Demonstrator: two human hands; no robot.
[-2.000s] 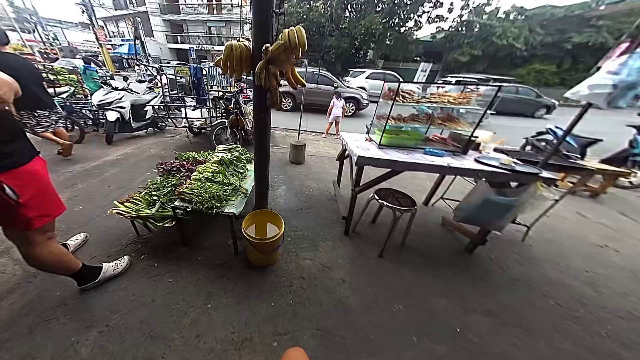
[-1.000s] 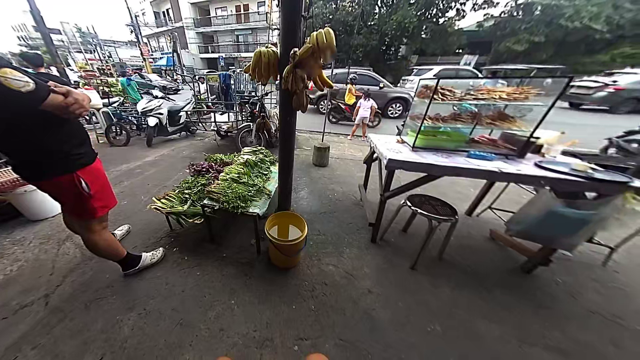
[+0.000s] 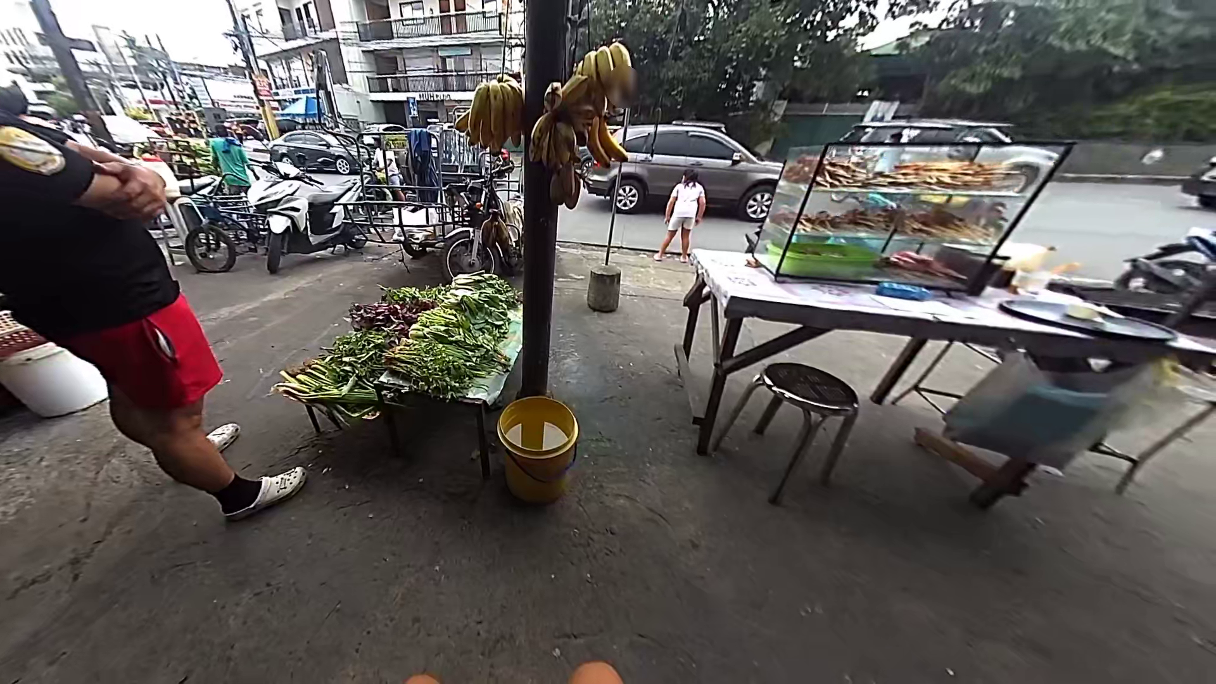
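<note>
Neither of my hands can be made out. Two small rounded patches of bare skin (image 3: 596,673) show at the bottom edge, too cut off to identify surely. Ahead, leafy green vegetables (image 3: 446,347) and a dark red bunch lie on a low table. A yellow bucket (image 3: 538,448) with pale contents stands beside it, at the foot of a dark post (image 3: 540,285). Banana bunches (image 3: 570,114) hang around the post. On the right, a glass display case (image 3: 902,214) holds skewered food and a green basin, on a covered table (image 3: 760,290).
A round metal stool (image 3: 809,389) stands before the right table, where a plastic bag (image 3: 1035,408) hangs. A person in red shorts (image 3: 142,351) stands at left near a white bucket (image 3: 52,378). Behind are a concrete weight (image 3: 604,288), a child (image 3: 682,214), parked scooters (image 3: 304,209) and cars.
A rider in yellow on a motorcycle, beside the child one second ago, is out of sight. The person at left now shows clasped hands, hidden from view two seconds ago.
</note>
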